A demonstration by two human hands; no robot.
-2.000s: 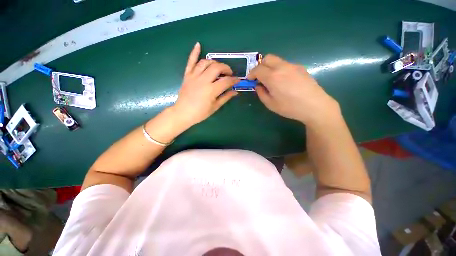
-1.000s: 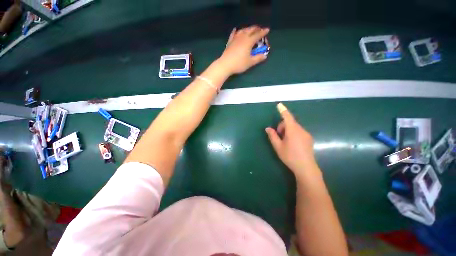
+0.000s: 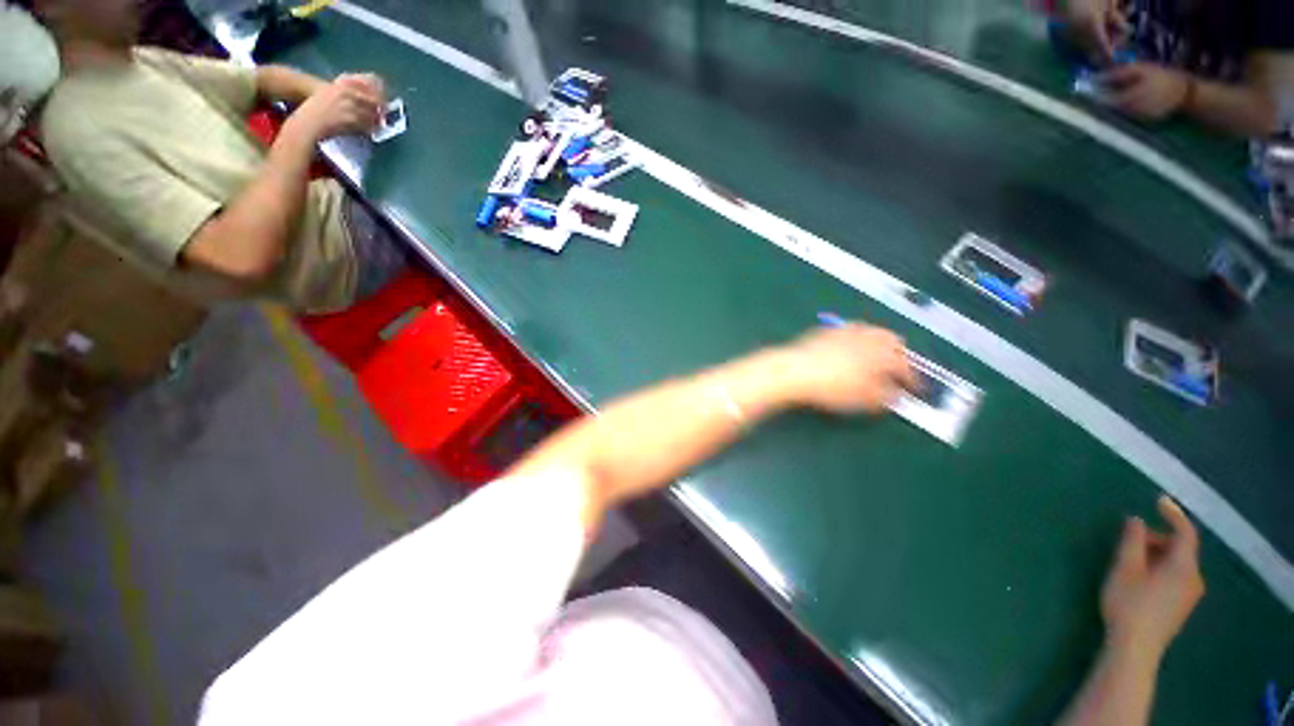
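My left hand (image 3: 859, 369) is stretched out over a white housing (image 3: 948, 417) on the green line table. The fingers are on the housing and cover part of it; hand and housing are slightly blurred. A blue cell (image 3: 832, 322) shows just past the hand on the far left side. My right hand (image 3: 1157, 579) is at the lower right above the table, with fingers apart and nothing in it.
A pile of white housings with blue cells (image 3: 599, 216) lies up the table. Beyond the white strip (image 3: 1050, 380), several units (image 3: 1167, 360) lie on the darker lane. A person (image 3: 185, 170) sits at left near a red stool (image 3: 433, 372). Another person's hands (image 3: 1142, 88) show at upper right.
The view has swung left. My left hand has come back from the far lane, where it let go of a unit, to the housing on the near table. My right hand stays empty.
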